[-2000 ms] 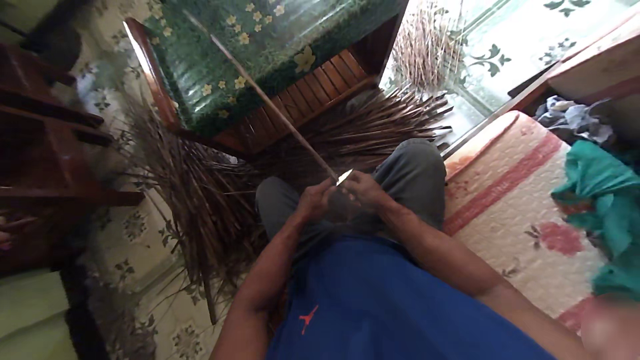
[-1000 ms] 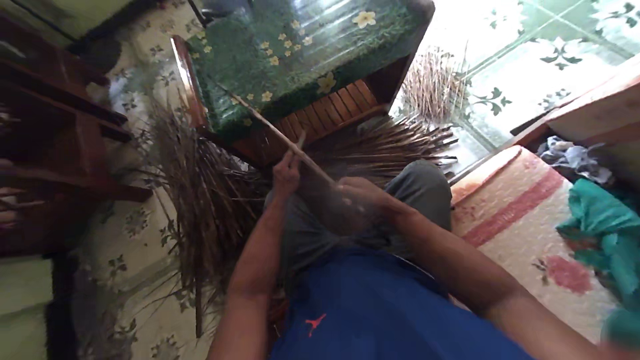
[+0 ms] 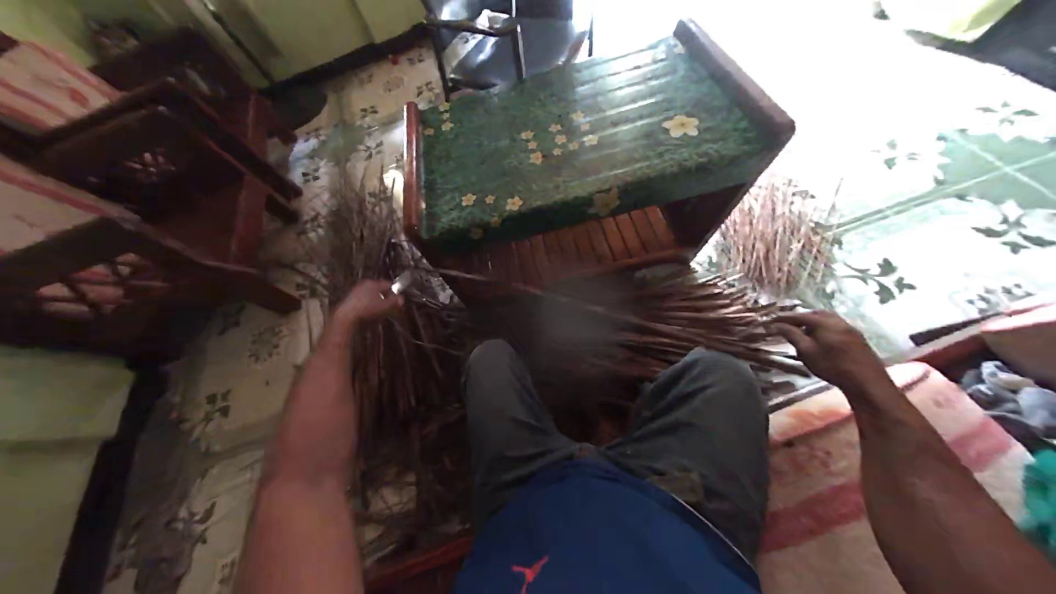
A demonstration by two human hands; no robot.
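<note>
My left hand [image 3: 367,304] is closed around a small pale, shiny object [image 3: 402,283], perhaps a blade; blur hides its shape. It is over the left pile of thin brown sticks [image 3: 396,355], which look like dried plant stalks or midribs. At the right, my right hand [image 3: 825,346] is at the ends of another pile of brown sticks [image 3: 701,322], thumb and fingers near the tips. Whether it grips one cannot be told. One long thin stick [image 3: 528,289] slants across in front of the table, towards the right pile.
A low wooden table [image 3: 598,148] with a green flowered cover stands ahead, a slatted shelf [image 3: 577,243] below. Beyond its right corner lies a paler bundle of thin strands [image 3: 775,239]. Wooden chairs [image 3: 247,198] are at the left, a patterned cushion [image 3: 825,487] at the right.
My hands have moved far apart, the left to the left and the right to the right pile. The long stick formerly held over my lap is no longer there. The view has shifted.
</note>
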